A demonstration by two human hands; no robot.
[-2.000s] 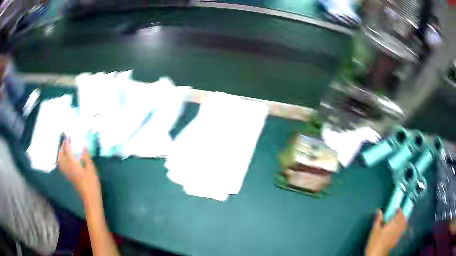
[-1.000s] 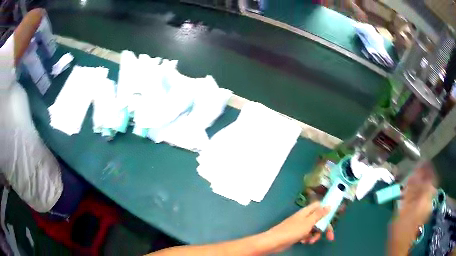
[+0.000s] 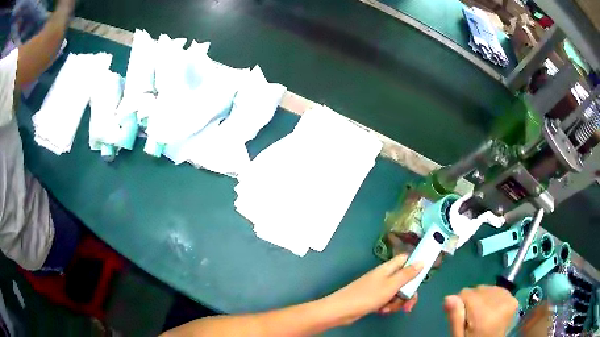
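Observation:
My left hand (image 3: 388, 284) holds the handle of a turquoise fan body (image 3: 424, 257). Its round head lies on the press base (image 3: 402, 224), under the ram of the green and grey hand press (image 3: 510, 184). A crumpled white cloth or paper pad (image 3: 475, 220) touches the head's right side. My right hand (image 3: 483, 311) is a closed fist at the dark grip of the press lever (image 3: 524, 249), which slants down toward me. The white stack of wrapping sheets (image 3: 312, 181) lies left of the press.
Wrapped units (image 3: 191, 108) lie left of the stack, beside more white sheets (image 3: 69, 102). Turquoise waiting units (image 3: 503, 241) lie right of the press, near dark small parts (image 3: 579, 299). The belt (image 3: 316, 72) runs behind. A neighbour's arm (image 3: 43, 52) is far left; a red stool (image 3: 72, 283) is below.
My right hand has moved from near the waiting units to the lever grip, and the lever is now low. My left hand still holds the unit, its head still at the press.

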